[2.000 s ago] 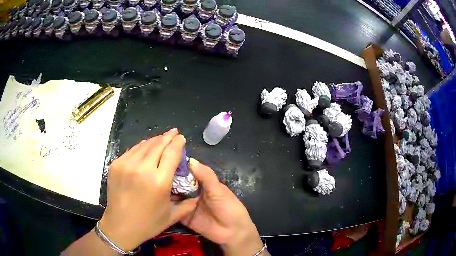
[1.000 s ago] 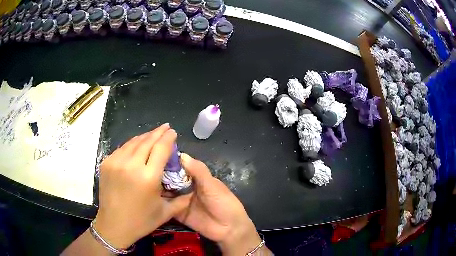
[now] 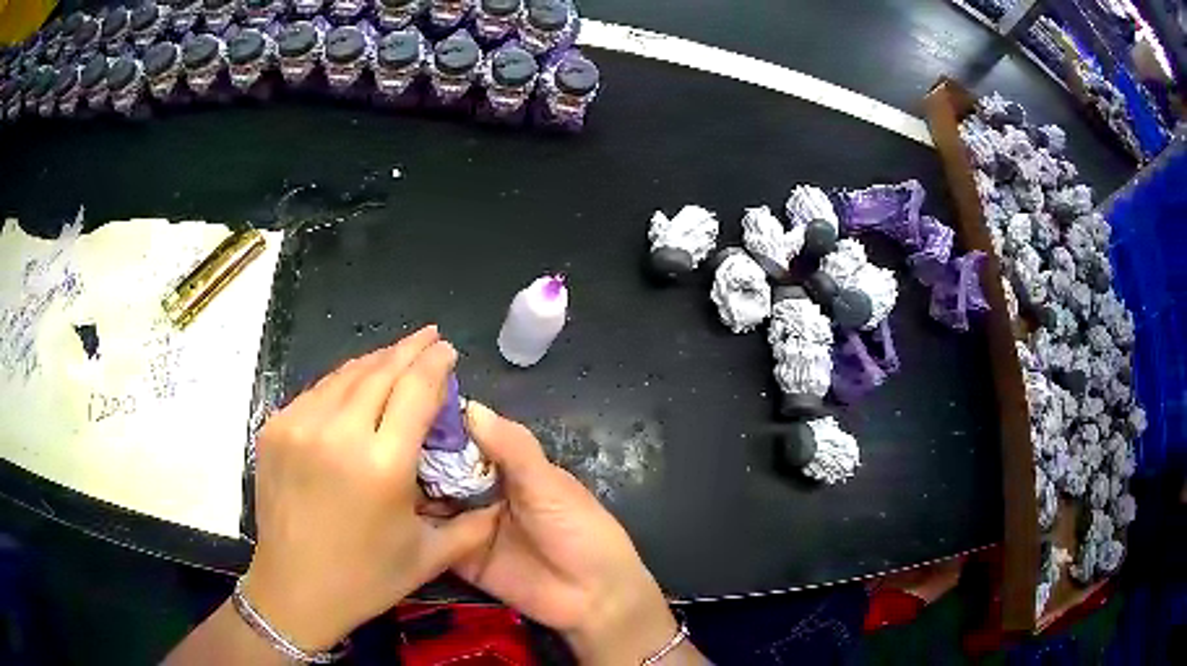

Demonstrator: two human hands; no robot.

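My left hand (image 3: 345, 488) and my right hand (image 3: 553, 527) are closed together around a joined piece (image 3: 456, 465) at the table's near edge. Its purple part points up and its white part with a grey end is lower, between my hands. My fingers cover much of it. The glue bottle (image 3: 532, 320) stands on the table just beyond my hands, pink-purple nozzle up. Loose white-and-grey parts (image 3: 799, 349) lie in a group to the right, with purple parts (image 3: 959, 289) among and beside them.
Finished pieces (image 3: 401, 59) stand in tight rows at the far left. A stained paper sheet (image 3: 143, 429) at left bears gold strips (image 3: 215, 276). A carton tray (image 3: 983, 221) of white-and-grey parts is at the right edge, blue crates (image 3: 1162, 312) beyond. A red stool (image 3: 475, 635) shows below the table.
The view has shifted slightly, so the table's things appear a little further left than at first. My hands keep the same grip on the joined piece.
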